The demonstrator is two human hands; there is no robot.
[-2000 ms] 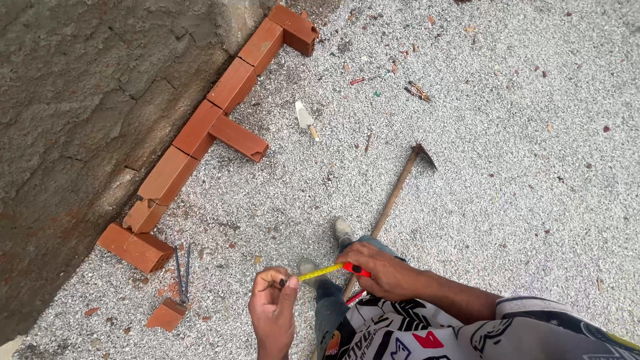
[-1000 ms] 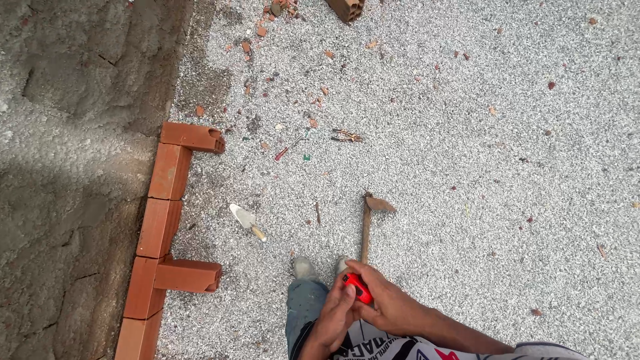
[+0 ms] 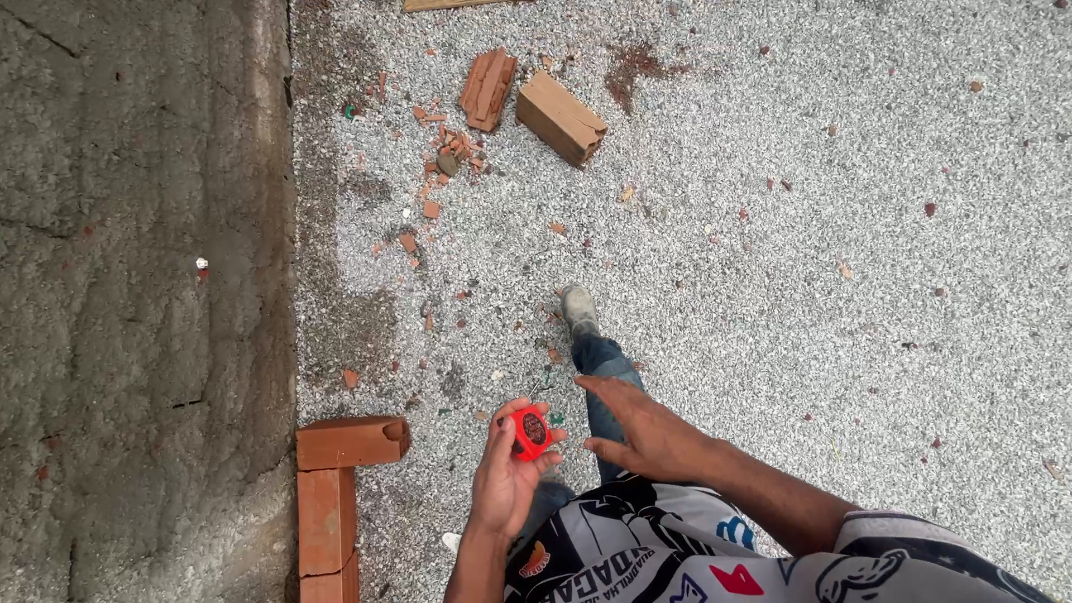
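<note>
My left hand (image 3: 512,477) holds a red tape measure (image 3: 529,434) with a dark round face, its blade not visible. Just to the right, over my leg, my right hand (image 3: 649,431) is apart from it, fingers spread and nothing in it. To the lower left, a row of hollow clay bricks (image 3: 327,521) runs along the foot of the wall, and an end brick (image 3: 350,442) lies crosswise at its top.
A rough cement-coated wall (image 3: 151,251) fills the left side. On the gravel (image 3: 796,276) ahead lie a broken clay brick (image 3: 487,89), a whole hollow brick (image 3: 559,117) and scattered shards (image 3: 452,155). A wooden board (image 3: 452,3) shows at the top edge. My boot (image 3: 579,308) is mid-view.
The yellow blade, drawn out between my hands two seconds ago, no longer shows. My right hand has come away from the tape measure. The view has shifted far along the wall, past the brick row's end.
</note>
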